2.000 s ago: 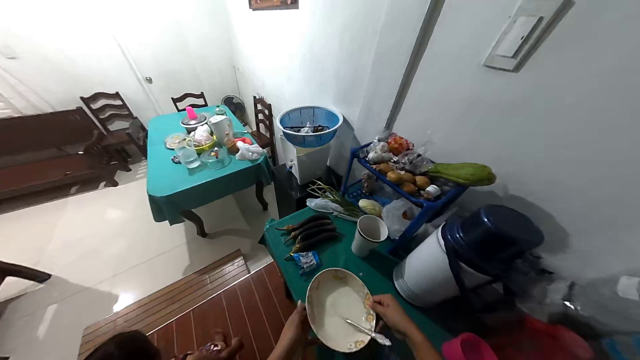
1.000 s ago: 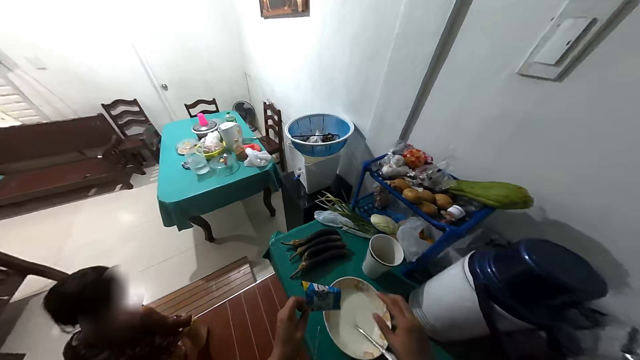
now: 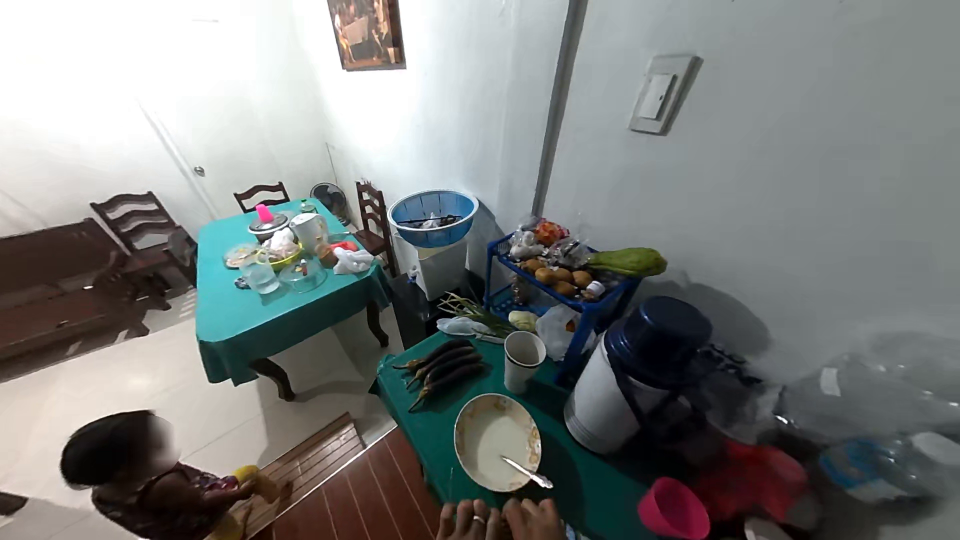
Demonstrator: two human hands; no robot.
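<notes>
Both hands are low in the view, side by side just below the floral-rimmed bowl (image 3: 459,442). My left hand (image 3: 471,520) has curled fingers and a ring; my right hand (image 3: 532,519) is curled close beside it. A bit of a coloured packet shows at the bottom edge by the right hand, mostly hidden; what the fingers grip cannot be told. Pale liquid (image 3: 487,450) fills part of the bowl, and a metal spoon (image 3: 527,472) leans in it with its handle over the rim. Several eggplants (image 3: 450,367) lie behind, beside a white cup (image 3: 523,360).
A large thermos jug (image 3: 622,390) and a pink cup (image 3: 673,510) stand right. Behind is a blue rack (image 3: 577,300) with potatoes and a green gourd (image 3: 628,262). A person (image 3: 150,480) is at lower left. A green-covered table (image 3: 262,322) stands beyond.
The blue packet that lay by the eggplants was lifted over the bowl by my left hand. Both hands have since come together below the bowl. The person at left shows more fully than at first.
</notes>
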